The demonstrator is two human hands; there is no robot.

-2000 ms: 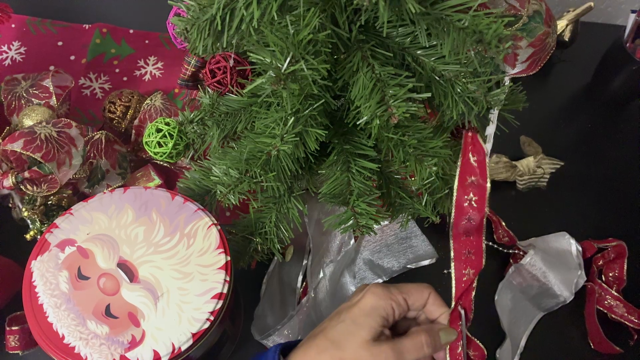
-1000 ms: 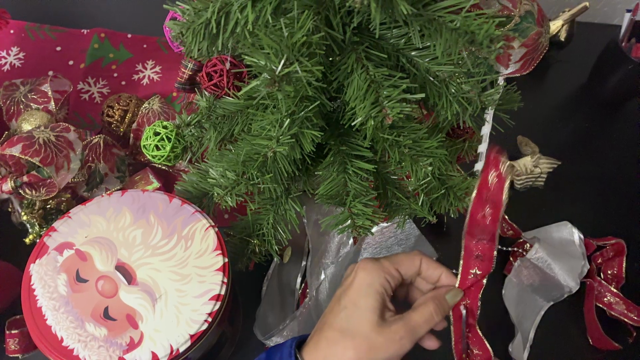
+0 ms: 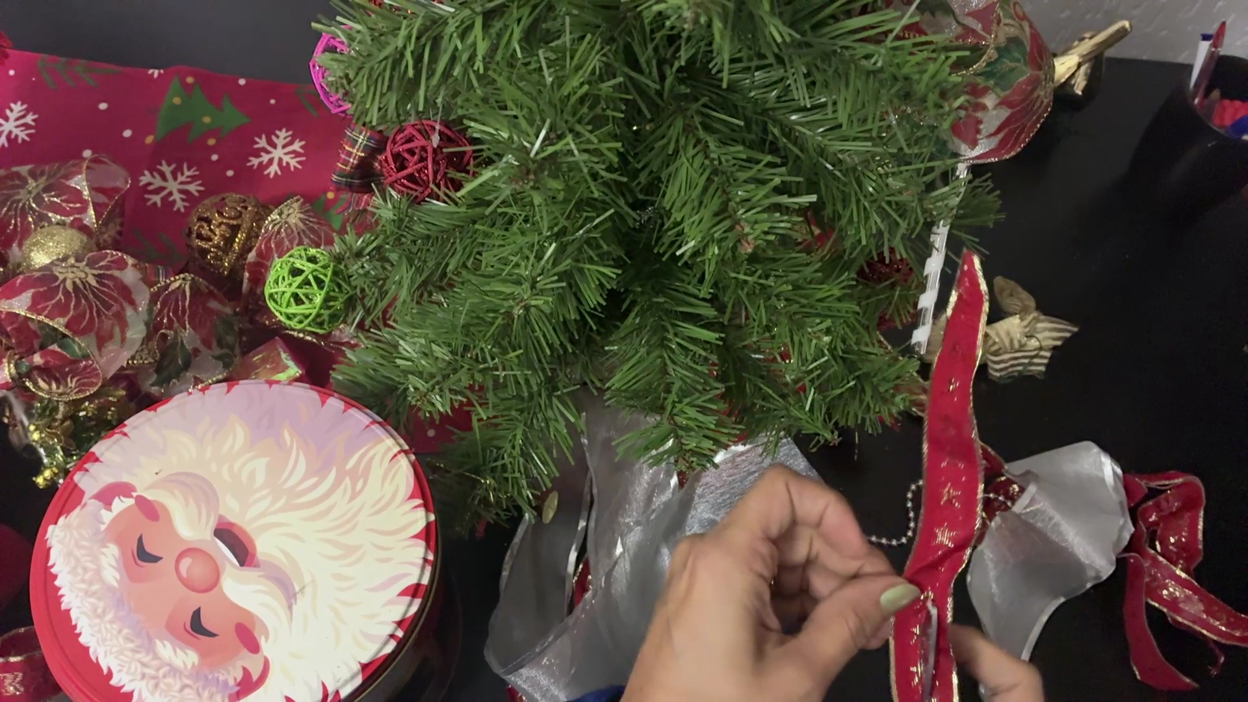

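My left hand (image 3: pixel 780 595) pinches the edge of a red ribbon (image 3: pixel 951 439) with gold trim and gold stars, between thumb and forefinger at the lower centre right. The ribbon stands up from the fingers, its pointed end beside the right side of an artificial green Christmas tree (image 3: pixel 624 224). Of my right hand (image 3: pixel 994 668), only a finger or two show at the bottom edge, just right of the ribbon's lower part; what they grip is hidden. A thin metallic edge shows against the ribbon there, too little to name. Sheer silver ribbon (image 3: pixel 634 546) lies behind my left hand.
A round Santa tin (image 3: pixel 292 546) stands lower left. Above it lie poinsettia-print ribbon bows (image 3: pixel 78 302), a green wicker ball (image 3: pixel 304 290) and a red wicker ball (image 3: pixel 426 161). At right are a gold striped bow (image 3: pixel 1029 341), more silver ribbon (image 3: pixel 1053 546), red ribbon (image 3: pixel 1170 585) and a dark pen cup (image 3: pixel 1194 136).
The ribbon's top, beside the tree, has gone from bent over to a straight point since a second ago. Fingers of my right hand have come into view at the bottom.
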